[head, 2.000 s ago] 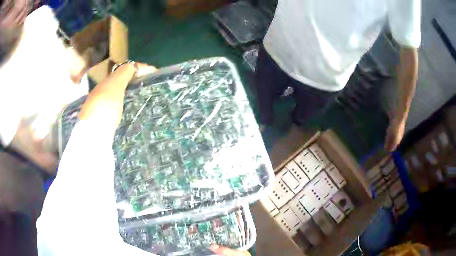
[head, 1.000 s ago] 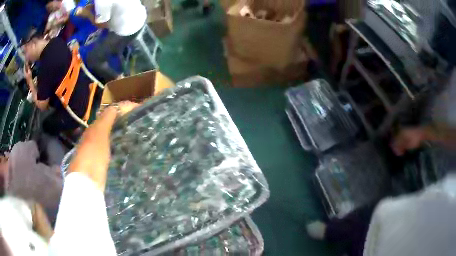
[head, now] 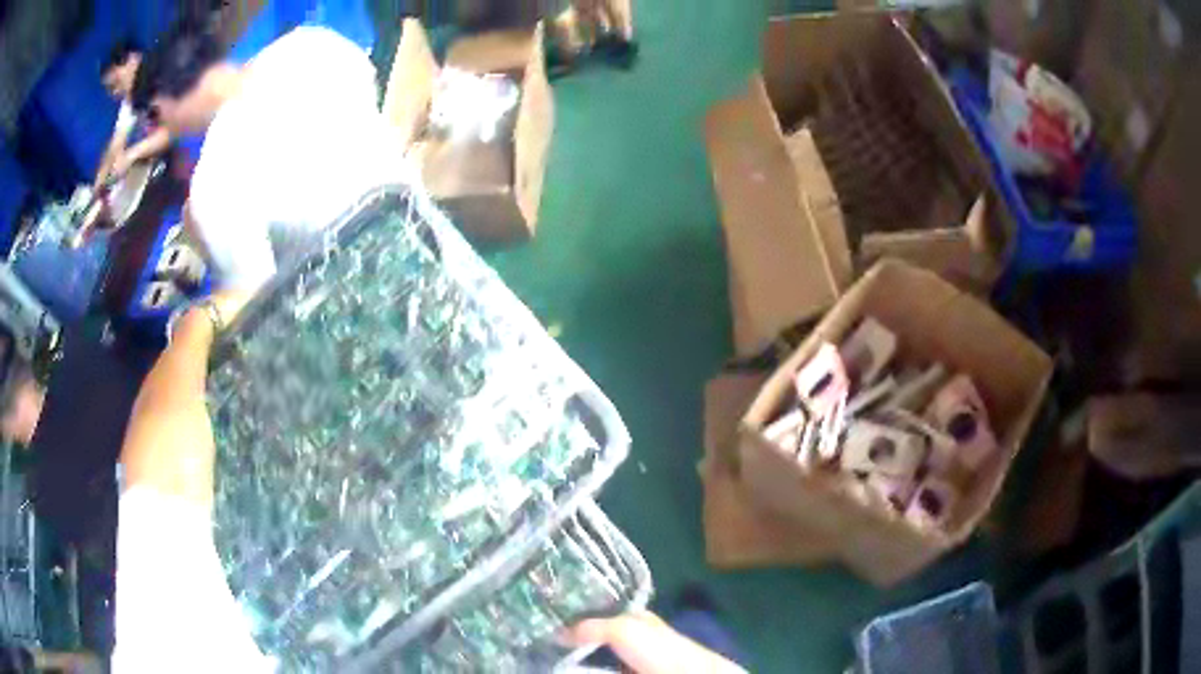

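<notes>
A film-wrapped tray (head: 382, 435) packed with small green and silvery circuit boards is held in front of me, tilted, with white glare on its film. A lower tray (head: 533, 608) sticks out beneath its near right edge. My left hand (head: 235, 306) is at the upper left edge of the trays, its fingers mostly hidden behind the rim. My right hand (head: 630, 637) grips the lower tray's near right corner, partly cut off by the bottom edge of the picture.
An open carton (head: 896, 421) of white and pinkish parts stands at the right, before a larger open carton (head: 869, 158). A blue crate (head: 1087, 244) is beside them. Another carton (head: 481, 145) is ahead. Seated people in white (head: 296, 138) and dark clothing are at the left. Green floor (head: 659, 184) runs between.
The view has moved on along the passage. The black-clad person with the orange chair and the trays on the floor have left view; cartons now show at the right. Both trays stay held.
</notes>
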